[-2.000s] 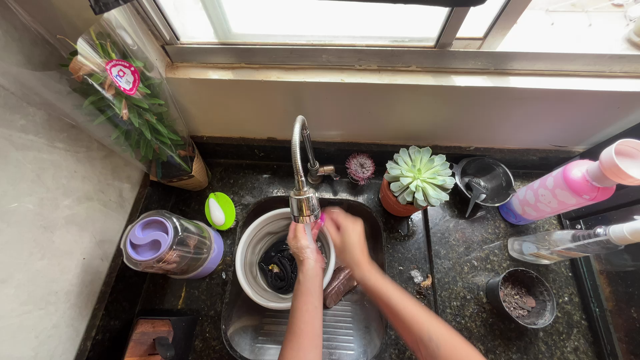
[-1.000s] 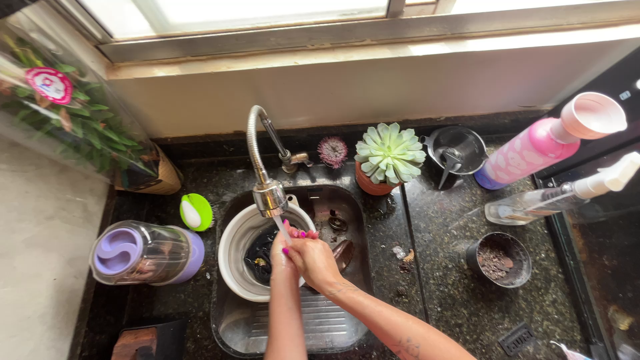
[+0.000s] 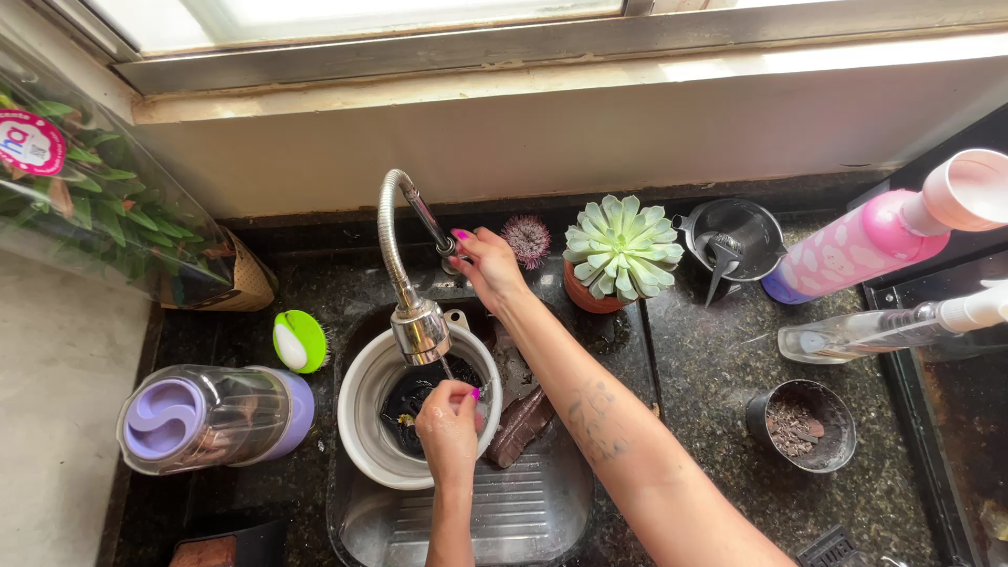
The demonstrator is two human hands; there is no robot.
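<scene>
My right hand (image 3: 487,268) reaches to the base of the chrome faucet (image 3: 421,335), its fingers at the handle area, which they partly hide. Below the faucet head, my left hand (image 3: 450,413) is wet, its fingers curled in the thin stream of water; whether something small is in them cannot be told. It is over a round whitish basin (image 3: 361,413), where dark wet material (image 3: 402,402) with a small yellowish bit lies. The basin stands in the steel sink (image 3: 504,524). Beside it in the sink lies a brown object (image 3: 521,425), partly behind my right forearm.
A green-and-white brush (image 3: 301,341) and a lilac-lidded clear container (image 3: 213,421) stand left. Behind and right are a spiky pinkish plant (image 3: 525,241), a potted succulent (image 3: 622,248), a black cup (image 3: 732,236), a pink bottle (image 3: 862,244), a clear spray bottle (image 3: 874,332) and a pot with chips (image 3: 799,429).
My hands were together under the faucet. My right hand has moved back to the faucet's base, while my left hand stays over the basin, a little lower.
</scene>
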